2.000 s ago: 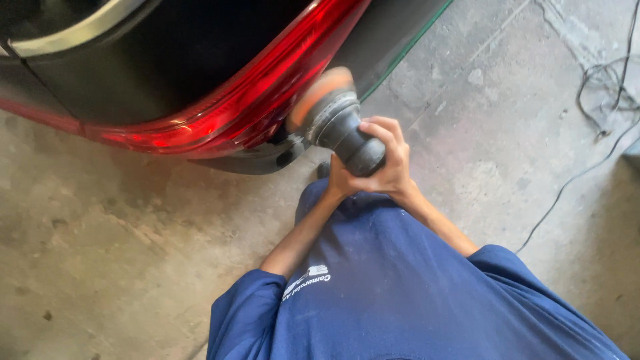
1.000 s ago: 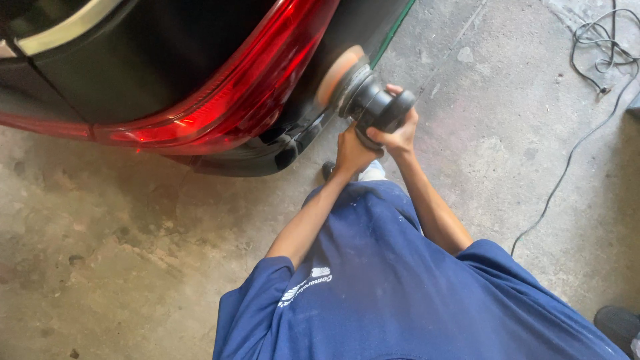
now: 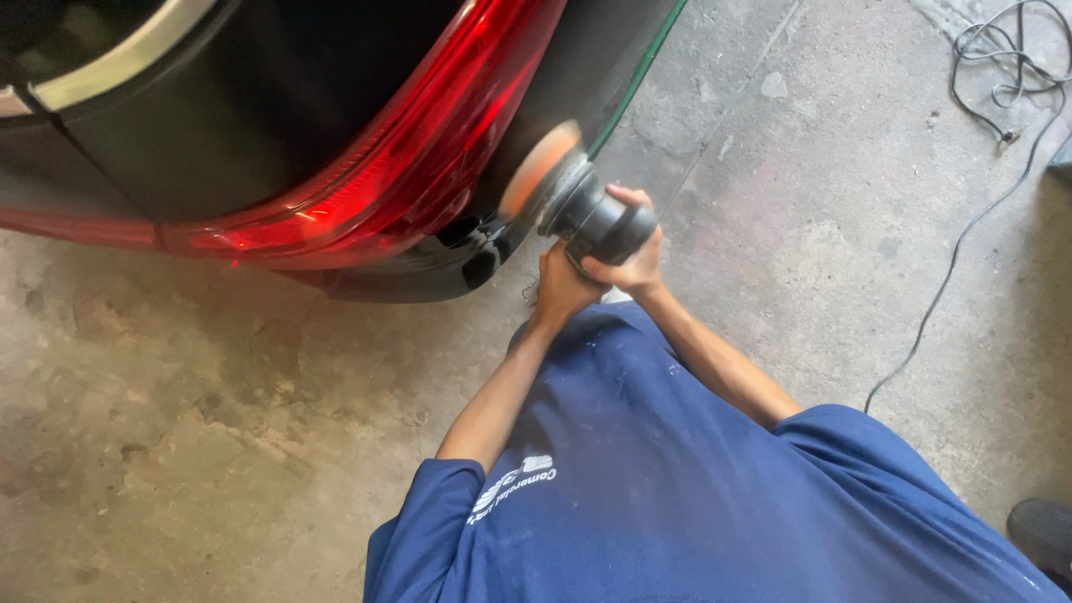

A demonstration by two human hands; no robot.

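Note:
A black power polisher with an orange pad is between my two hands, its pad turned to the dark car body panel just right of the red tail light. The pad looks blurred; whether it touches the panel I cannot tell. My left hand is wrapped under the near side of the tool. Around the rear end of its body closes my right hand, thumb below and fingers above. Below the tail light curves a glossy black bumper.
A black cord runs over the concrete floor at the right, with a coiled cable and plug near the top. A dark shoe shows at the lower right edge. Green masking tape lines the panel's edge.
Both hands have moved the polisher from beside the tail light's lower corner onto the dark panel to its right. Both keep hold of it. The shoe at lower right was not visible two seconds ago.

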